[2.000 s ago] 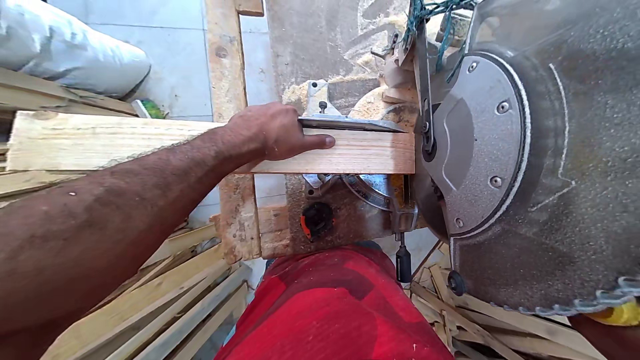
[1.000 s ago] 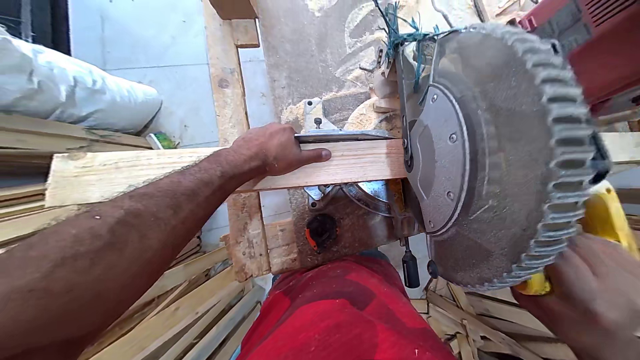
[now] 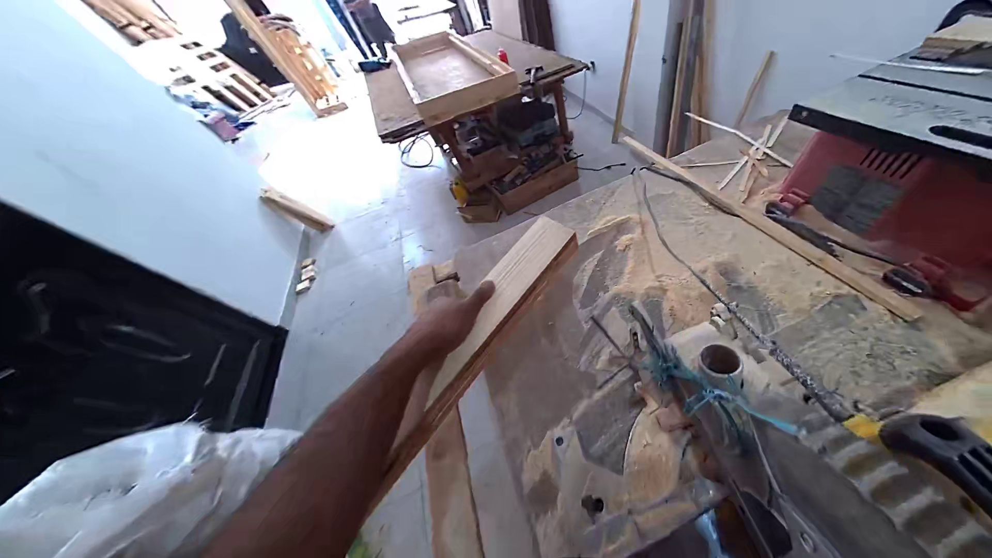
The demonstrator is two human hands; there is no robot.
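Observation:
My left hand point(image 3: 453, 322) grips a pale wooden board point(image 3: 515, 271) near its far end, the thumb on top. The board slants from the bottom left up to the centre, off the saw's fence and over the worktop's left side. At the lower right is the miter saw point(image 3: 775, 473), its parts tied with blue-green string point(image 3: 697, 380). A black and yellow handle point(image 3: 938, 442) shows at the right edge. My right hand is out of view.
A sawdust-covered worktop point(image 3: 697, 271) carries a red table saw point(image 3: 876, 194) and a long wooden strip point(image 3: 775, 232). Beyond stands a workbench point(image 3: 387, 101) with a shallow wooden box frame point(image 3: 465, 101). A white sack point(image 3: 147, 496) lies lower left, beside a black door panel point(image 3: 132, 349).
My left hand has lifted the board away from the saw and turned it to point forward. My right hand, at the saw's handle a second ago, has left view. The view has tilted up toward the room.

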